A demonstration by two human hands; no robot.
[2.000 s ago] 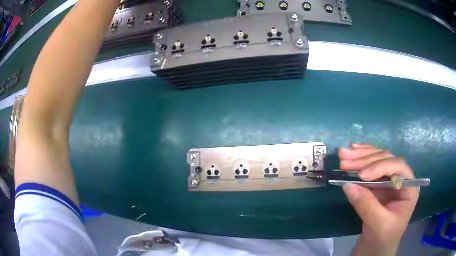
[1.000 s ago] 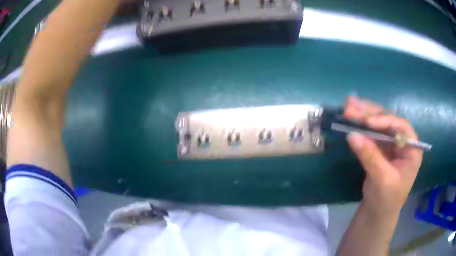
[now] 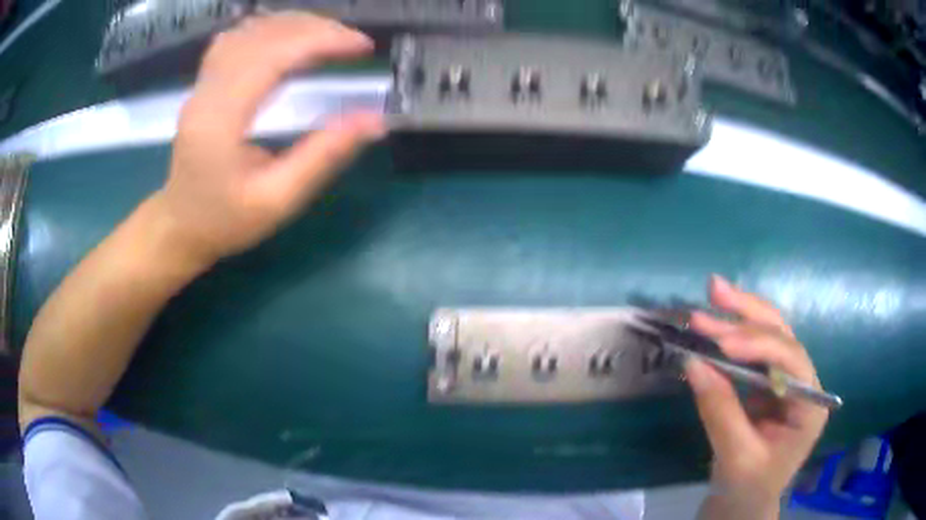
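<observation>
The thin silver-grey fixture plate (image 3: 548, 386) lies flat on the green mat, four stations along it. My right hand (image 3: 756, 381) holds the tweezers (image 3: 746, 376), their dark tips over the plate's right end, which they partly hide. A small yellowish lump sits on the tweezers' shank. My left hand (image 3: 244, 142) is open, thumb and fingers apart, at the left end of the stacked fixture plates (image 3: 548, 117). Its fingertips are close to the stack; blur hides whether they touch. Small parts are too blurred to tell.
More fixture plates lie at the back left (image 3: 168, 36) and back right (image 3: 711, 56). A white stripe (image 3: 802, 168) crosses the green mat (image 3: 305, 335) behind the working plate. A metallic object (image 3: 12, 223) stands at the far left edge. A blue plastic item (image 3: 843, 477) is below right.
My left hand has come into view from the top edge, open beside the stack's left end. My right hand with the tweezers is now over the plate's right end. The camera view has shifted.
</observation>
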